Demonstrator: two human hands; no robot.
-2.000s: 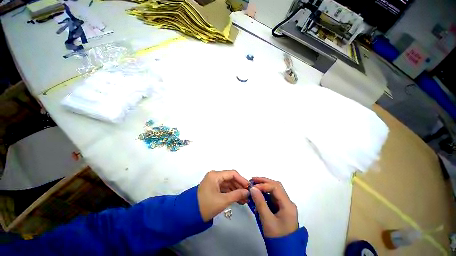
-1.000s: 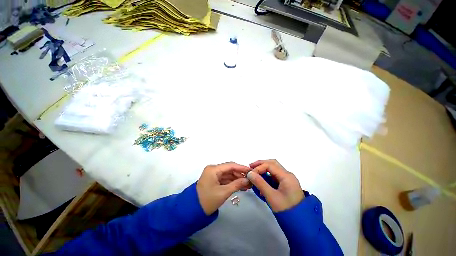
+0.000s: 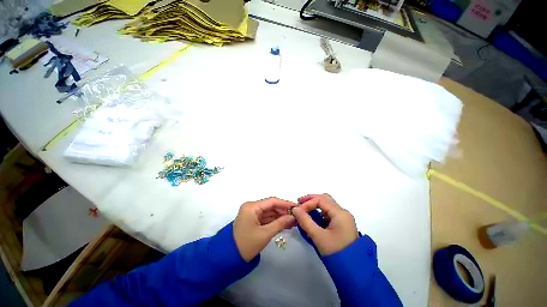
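Note:
My left hand (image 3: 258, 228) and my right hand (image 3: 333, 225) meet fingertip to fingertip in front of me. Between them they pinch a small dark and gold metal piece (image 3: 292, 211), mostly covered by the fingers. A dark blue tape wad (image 3: 318, 218) sits in my right hand, partly hidden. A few loose gold-tone pieces (image 3: 280, 242) lie on the white sheet just below my hands. A heap of gold and turquoise-blue hardware (image 3: 187, 169) lies on the white table to the left, beyond my hands.
White sheets (image 3: 417, 120) lie at right, a clear bag with white contents (image 3: 111, 132) at left. A small white bottle (image 3: 273, 66) stands at back. A blue tape roll (image 3: 458, 273), a dark tool (image 3: 491, 292) and an amber-bottomed bottle (image 3: 496, 235) are on the brown board. Yellow-edged panels (image 3: 192, 21) are stacked behind.
The view has shifted, bringing the whole tape roll and the dark tool into the picture. My hands stay together at the small piece, with slight finger movement.

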